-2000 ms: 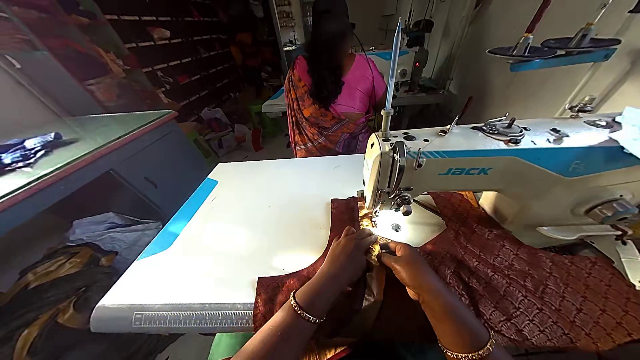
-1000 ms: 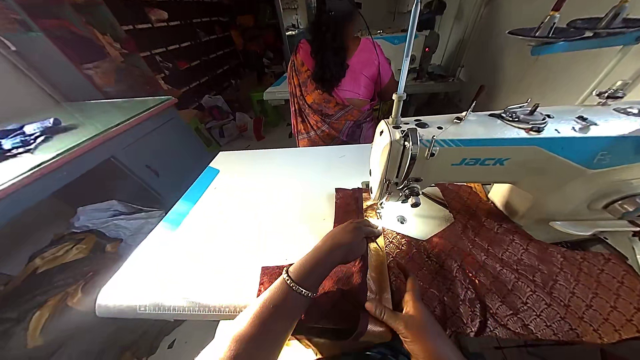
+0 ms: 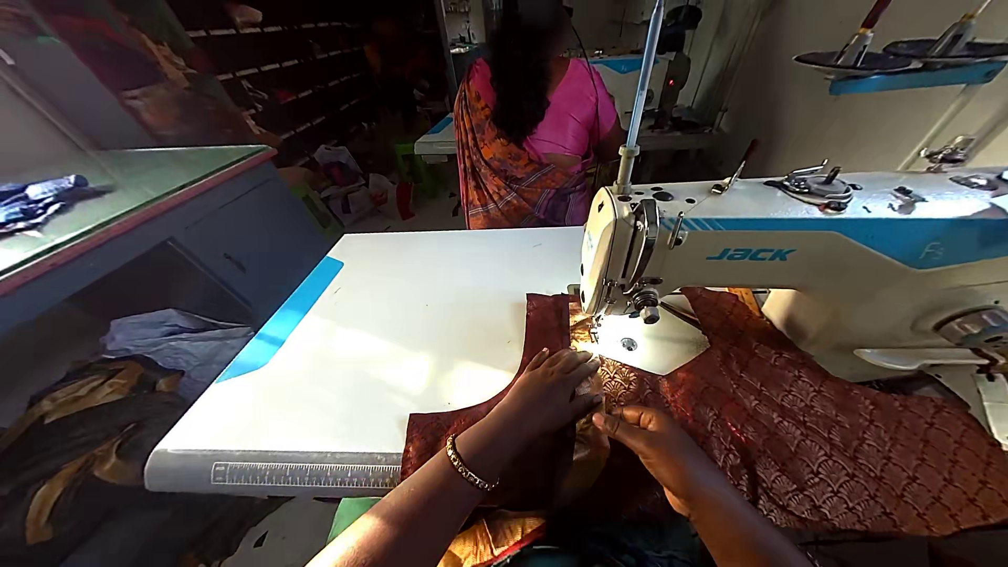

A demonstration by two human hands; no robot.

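Observation:
A Jack sewing machine [image 3: 748, 252] stands on the white table [image 3: 394, 315], its lamp lighting the needle area. Maroon patterned brocade fabric [image 3: 819, 441] lies to the right of the needle and in front of it, with a gold strip [image 3: 618, 382] running up toward the presser foot. My left hand [image 3: 555, 386] rests flat on the maroon piece and the strip, just in front of the needle. Nearer the table's front edge, my right hand [image 3: 646, 441] pinches the edge of the gold strip between thumb and fingers. The needle tip is hard to make out in the glare.
Dark and gold cloth [image 3: 94, 425] is heaped below the table's left side. A glass-topped counter [image 3: 181, 169] stands at the left with blue cloth on it. Behind the table a person [image 3: 543, 118] faces away at another machine. Thread stands [image 3: 906, 59] are at the upper right.
My right hand has moved up from the lower part of the gold strip toward my left hand. My left hand stays close to the needle.

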